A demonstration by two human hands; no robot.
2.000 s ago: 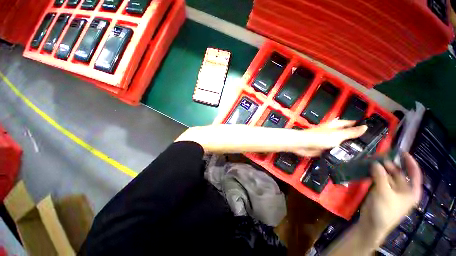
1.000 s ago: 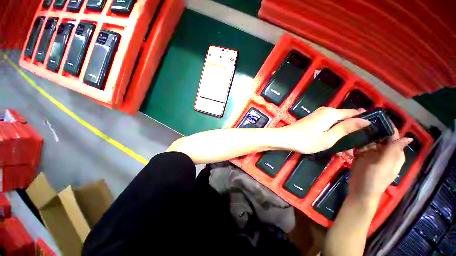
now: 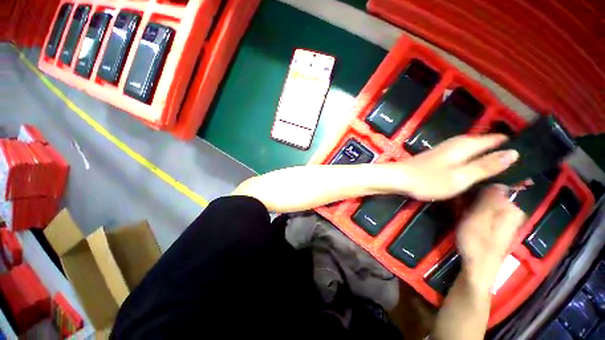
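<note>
My left hand [image 3: 458, 166] is over the near red foam tray [image 3: 391, 149], fingers on a dark, glossy phone-sized slab [image 3: 540, 149] tilted above the tray's far right part. Whether it is a covered phone cannot be told. My right hand [image 3: 491, 226] is blurred, just below the slab, fingertips near its lower edge; its grip is unclear. Covered phones [image 3: 401, 99] lie in several tray pockets. A white card [image 3: 505, 273] shows in a pocket beside my right wrist. My arms hide some pockets.
A lit smartphone [image 3: 303, 99] lies on the green mat [image 3: 245, 86]. Another red tray with phones [image 3: 149, 63] is at upper left, stacked red foam [image 3: 491, 40] behind. Black blister trays [image 3: 584, 302] are at lower right. An open cardboard box [image 3: 99, 265] and grey cloth [image 3: 338, 255] are below.
The slab and my left hand have moved slightly up and right, and the slab is tilted differently. My right hand has dropped lower. The white card has come into view. The camera view has shifted.
</note>
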